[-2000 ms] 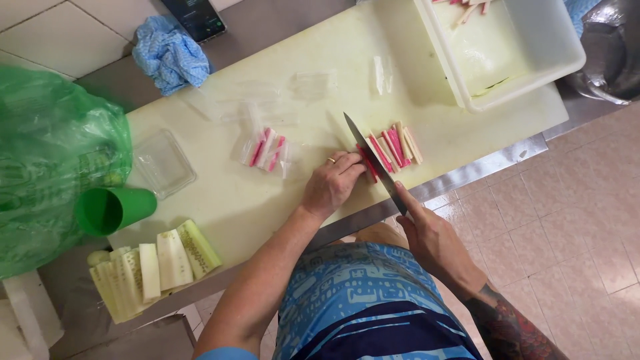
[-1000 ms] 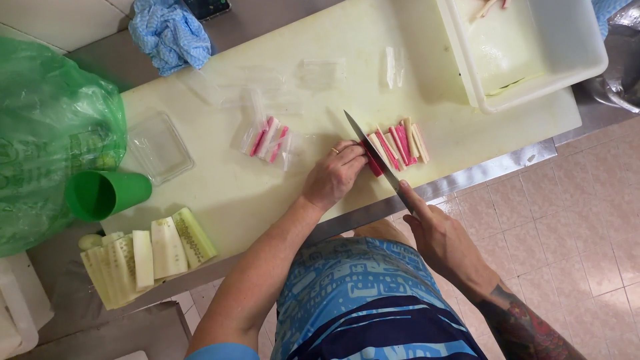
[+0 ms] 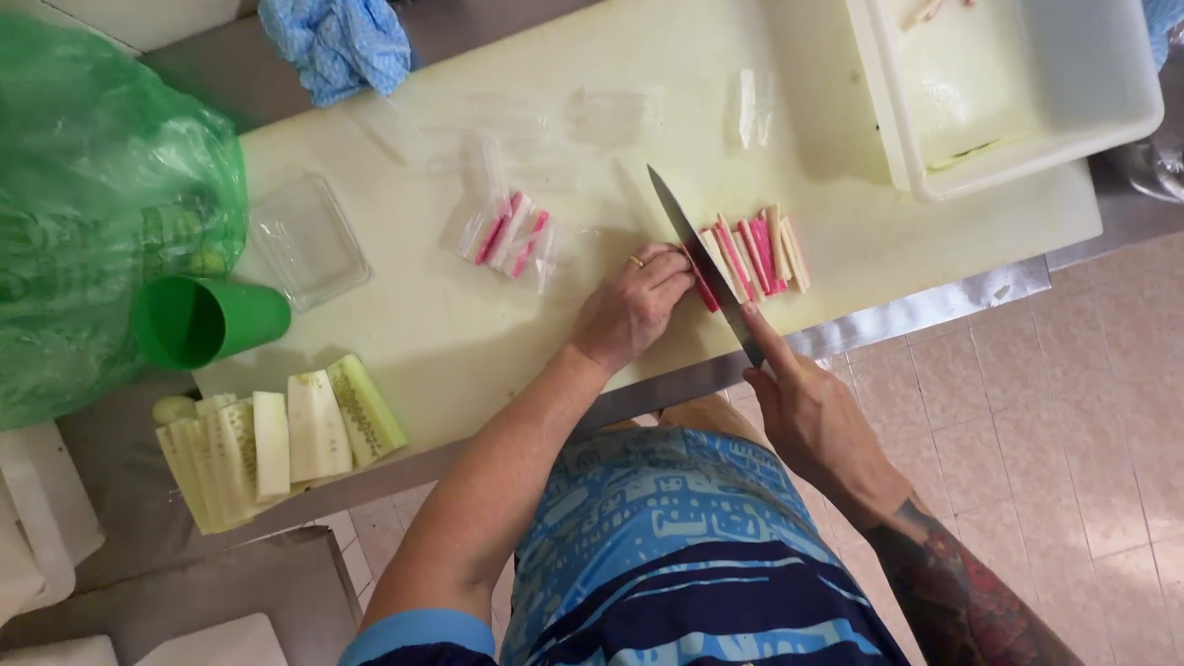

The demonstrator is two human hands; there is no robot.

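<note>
My right hand [image 3: 807,407] grips a kitchen knife [image 3: 696,242], its blade slanting up and left over the white cutting board [image 3: 444,370]. Against the blade's left side, the fingertips of my left hand [image 3: 634,305] press on a red-and-white stick, likely crab stick [image 3: 705,285]; the blade hides part of it. Cut pink and white strips [image 3: 758,252] lie side by side just right of the blade. Left of my left hand, several pink and white sticks [image 3: 511,236] rest in clear plastic wrap. Other empty clear wrappers [image 3: 754,109] lie farther back on the board.
A white plastic tub [image 3: 902,111] stands at the back right. Sliced cucumber pieces [image 3: 319,425] sit at the board's front left corner. Nearby are a green cup [image 3: 211,321], a clear plastic tray [image 3: 310,242] and a green plastic bag [image 3: 102,203]. A blue cloth [image 3: 338,46] lies behind.
The view has shifted a little. Both hands stay at nearly the same place on the board, with the knife still in my right hand.
</note>
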